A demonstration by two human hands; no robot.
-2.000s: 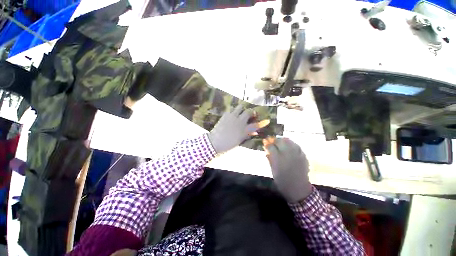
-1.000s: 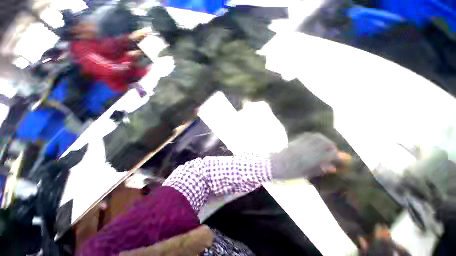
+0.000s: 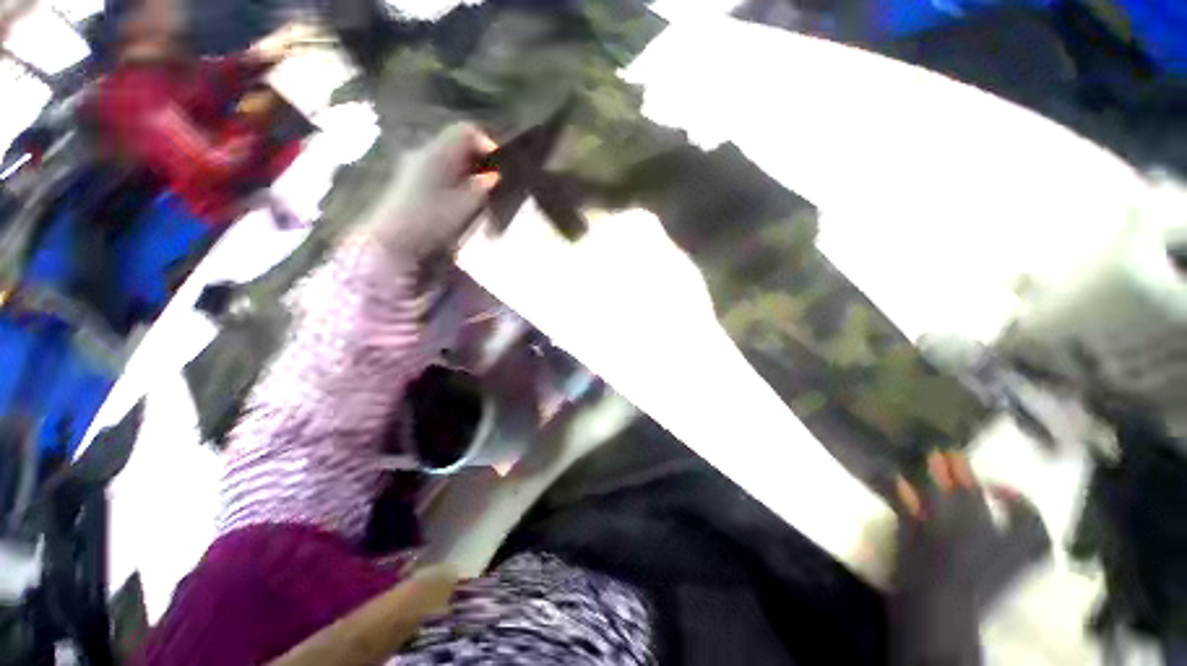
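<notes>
My left hand [image 3: 436,189], in a grey glove with bare fingertips, is over the pale table at upper left and grips a dark fabric piece [image 3: 527,163]. The picture is blurred. My right hand [image 3: 957,533], also gloved, lies at lower right with its fingertips on the near end of a camouflage strip [image 3: 833,345]; whether it grips the cloth cannot be told. The strip runs up and left across the white table to the overlapping row of pieces.
The white machine table [image 3: 937,195] spreads around the strip. Part of the sewing machine [image 3: 1119,319] is blurred at right. A person in red [image 3: 195,137] is at upper left, near blue crates [image 3: 78,273]. Blue material also shows at the top right.
The view has swung left from the machine. My left hand has left the strip and moved up and left, and has taken hold of a dark piece. My right hand stays at the strip's near end.
</notes>
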